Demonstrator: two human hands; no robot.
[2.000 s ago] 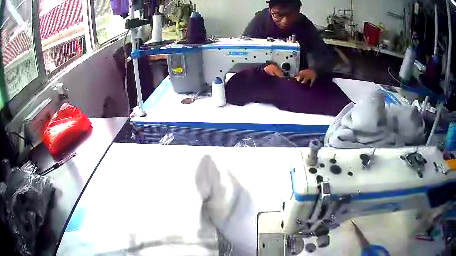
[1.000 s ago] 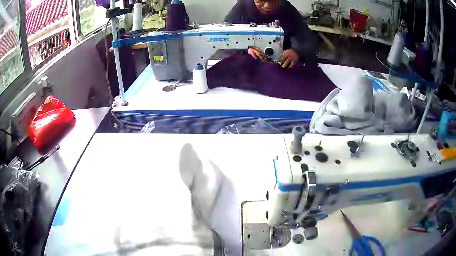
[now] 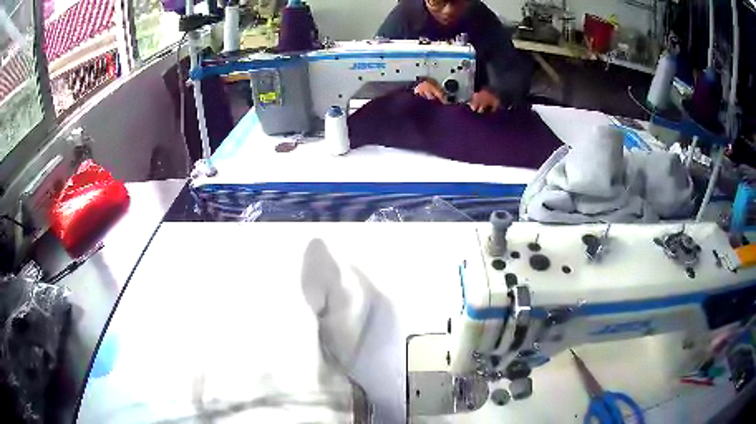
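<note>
A light grey to whitish cloth piece (image 3: pixel 344 319) lies on the white table, left of the near sewing machine (image 3: pixel 597 286). One part of it is raised or folded into a rounded peak, and its lower part runs to the bottom edge of the picture. The machine's needle area (image 3: pixel 489 385) is at the left end of its head; the cloth lies left of it. Blue-handled scissors (image 3: pixel 609 402) lie under the machine arm. Neither of my hands is in the picture.
A person (image 3: pixel 472 50) opposite handles a dark purple panel (image 3: pixel 464 132) at a matching machine (image 3: pixel 373 70). A grey garment pile (image 3: pixel 609 178) sits behind my machine. A red plastic bag (image 3: pixel 87 207) and crumpled clear bags (image 3: pixel 33 339) are at left.
The whole view has shifted, first up and left, then slightly back. The grey cloth and scissors keep their places on the table. The opposite person's hands have moved slightly at the purple panel.
</note>
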